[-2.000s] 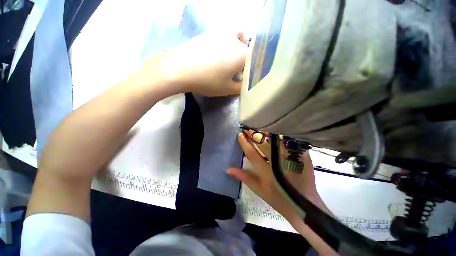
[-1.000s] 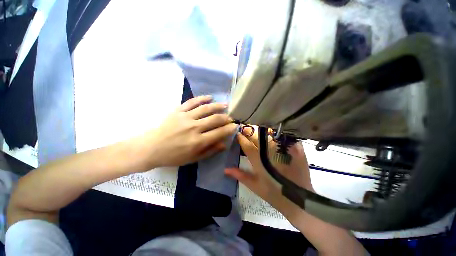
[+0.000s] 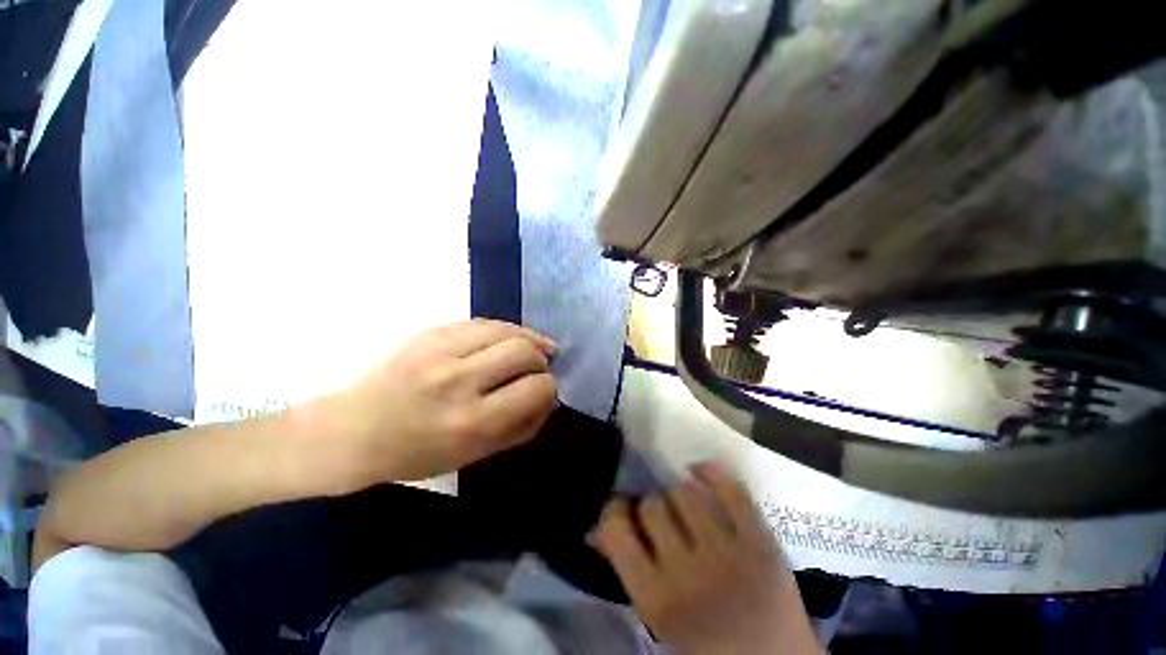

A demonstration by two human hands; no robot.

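The pale grey-blue facing strip (image 3: 569,288) lies on the dark garment panel (image 3: 496,256), which shows along its left side and hangs over the table's near edge. My left hand (image 3: 460,397) has its fingers curled at the strip's lower left edge, pinching the cloth. My right hand (image 3: 697,550) is blurred, lower right of the strip, with curled fingers at the dark cloth near the table edge; its grip is unclear. The sewing machine head (image 3: 767,141) stands above the strip's right edge. The needle itself cannot be made out.
A spare grey strip (image 3: 134,243) lies over dark cut panels (image 3: 51,218) at the far left. A thick curved bar (image 3: 882,467) arches near the camera at right, beside a coil spring (image 3: 1072,378). A printed ruler (image 3: 921,540) runs along the near table edge.
The strip and panel now extend straighter toward the far side. My right hand has moved from beside the needle down to the table edge. My left hand has moved slightly nearer my body.
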